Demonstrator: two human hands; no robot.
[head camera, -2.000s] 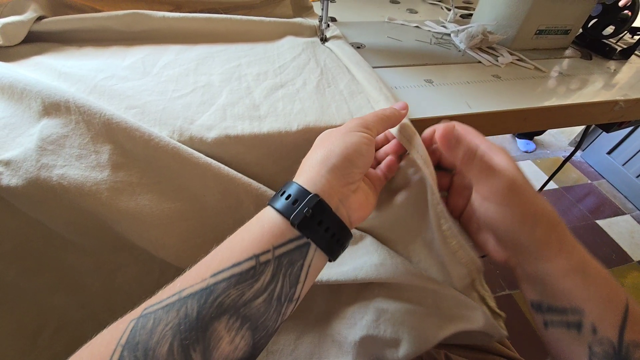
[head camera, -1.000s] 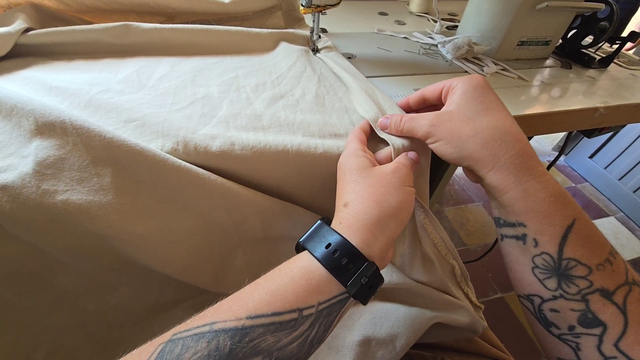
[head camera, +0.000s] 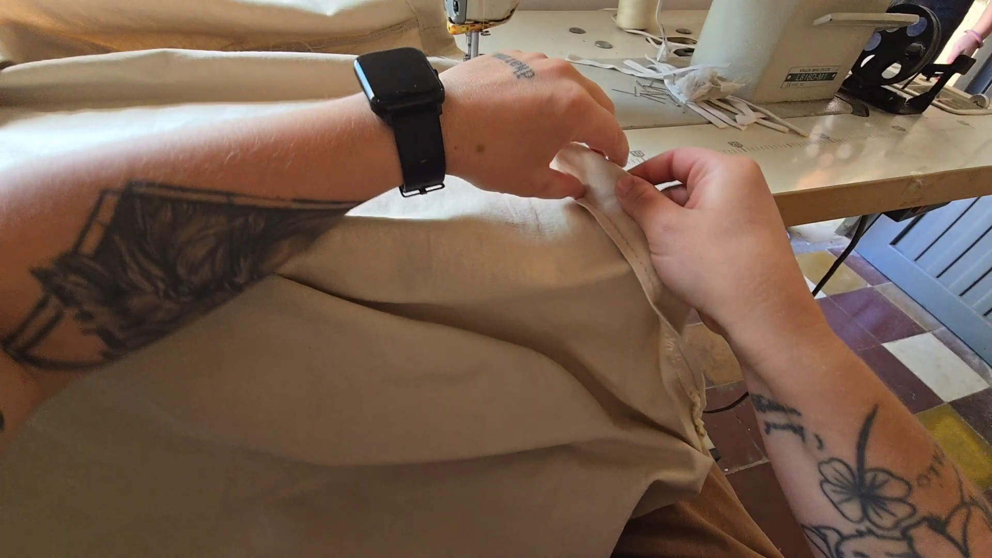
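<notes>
Beige fabric (head camera: 434, 310) spreads over the sewing table and hangs down at its near side. My left hand (head camera: 535, 128), wearing a black watch, reaches across it and pinches the folded, stitched edge (head camera: 612, 205) between thumb and fingers. Right beside it, my right hand (head camera: 705, 225) grips the same edge, thumb on top. Above my left hand shows the needle bar of a sewing machine (head camera: 474, 39); its presser foot is hidden behind that hand.
White strips (head camera: 721, 112) and loose pins (head camera: 645, 91) lie on the table (head camera: 845, 151) before the machine's body (head camera: 783, 54). A black handwheel (head camera: 903, 46) stands at the right. A thread cone (head camera: 637, 14) is behind. Part of another person's hand (head camera: 965, 45) shows at upper right.
My left hand has turned over and moved up along the edge, now covering the fabric near the presser foot. My right hand, blurred and apart from the edge two seconds ago, now grips it.
</notes>
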